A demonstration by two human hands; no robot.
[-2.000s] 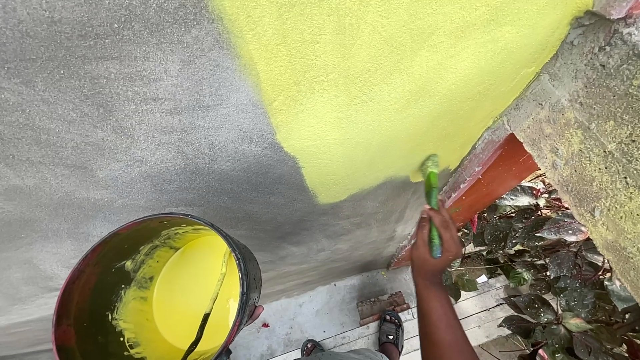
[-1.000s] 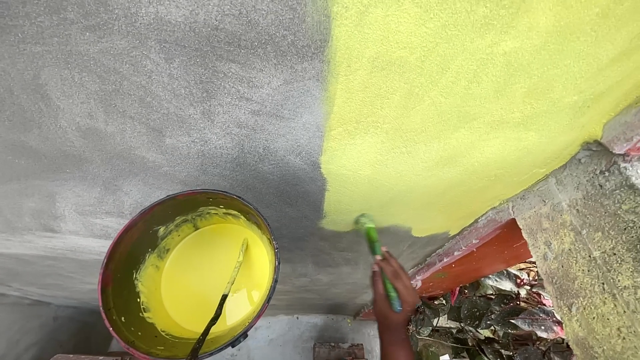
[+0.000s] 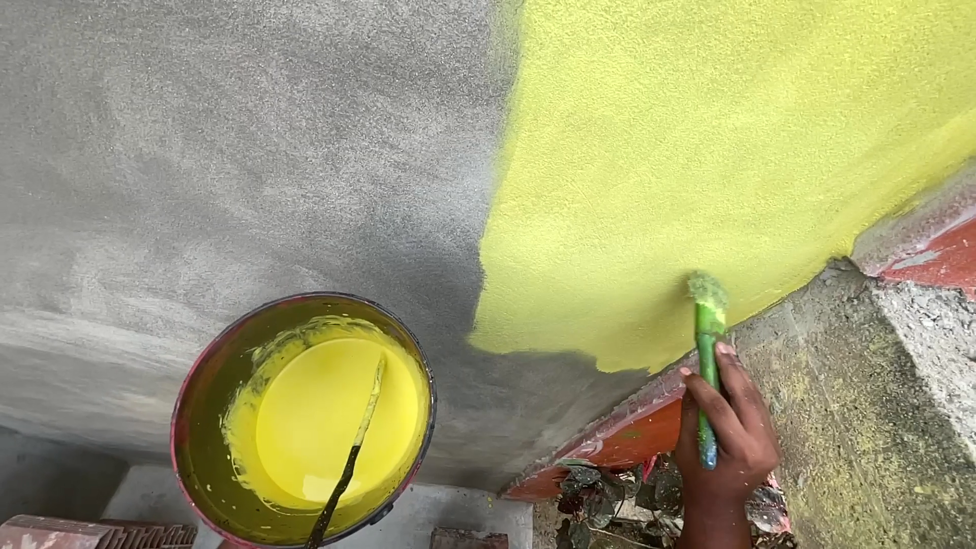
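Observation:
My right hand [image 3: 732, 427] grips a green-handled paintbrush [image 3: 709, 358], its bristles coated in yellow and touching the yellow part of the plastered wall [image 3: 686, 137] near its lower right edge. At the lower left is a dark bucket [image 3: 194, 435] of yellow paint [image 3: 328, 419]. A thin stick [image 3: 351, 465] leans in it, its upper part black and its dipped end yellow. My left hand is almost wholly hidden under the bucket; only a sliver of skin shows at the bottom edge, so its hold cannot be made out.
Bare grey wall [image 3: 267, 168] spans the left. A rough concrete ledge [image 3: 846, 396] slopes at the right beside a red-painted band [image 3: 640, 435]. Dark-leaved plants [image 3: 587, 496] grow below. Bricks [image 3: 99, 534] lie at the lower left, and another brick piece [image 3: 469, 538] at the bottom middle.
The brush in my right hand has moved rightward along the wall from the grey-yellow border onto the yellow paint. Yellow now covers more of the wall's lower right edge. The view has shifted.

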